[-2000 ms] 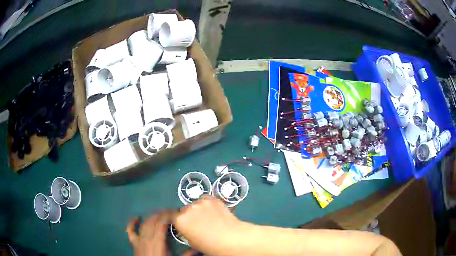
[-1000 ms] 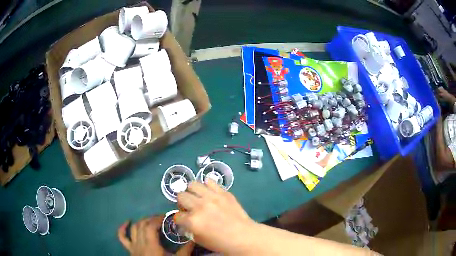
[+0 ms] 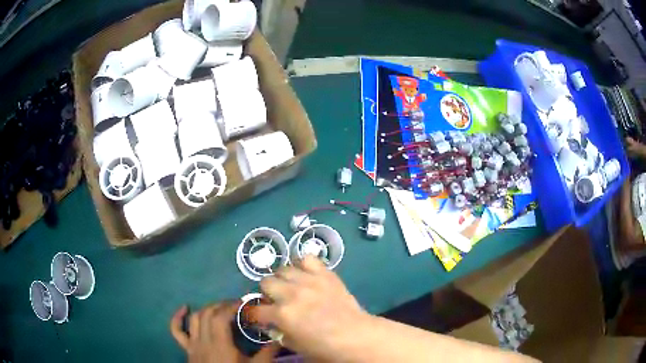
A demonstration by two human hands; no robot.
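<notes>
A white round fan housing (image 3: 244, 327) stands on the green bench at the bottom centre. My left hand (image 3: 212, 334) is around its left and lower side, partly cut off by the bottom edge. My right hand (image 3: 308, 305) is over its right side with curled fingers; an orange-red patch shows by the fingertips, but what they hold is hidden. Two more open housings stand just above, the left one (image 3: 263, 254) and the right one (image 3: 316, 244), touching or nearly so. Loose silver motors (image 3: 375, 214) with thin dark red leads lie to their right.
A cardboard box (image 3: 301, 131) of white housings is at upper left, black parts (image 3: 35, 149) far left. Several housings (image 3: 71, 273) stand at lower left. Motors (image 3: 478, 166) lie on printed sheets (image 3: 453, 110). A blue bin (image 3: 567, 188), lower carton (image 3: 559, 283) and another person's arm (image 3: 627, 220) are right.
The view has shifted, moving the bench contents within the picture. Both hands stay at the same housing; my right hand has moved only slightly over it.
</notes>
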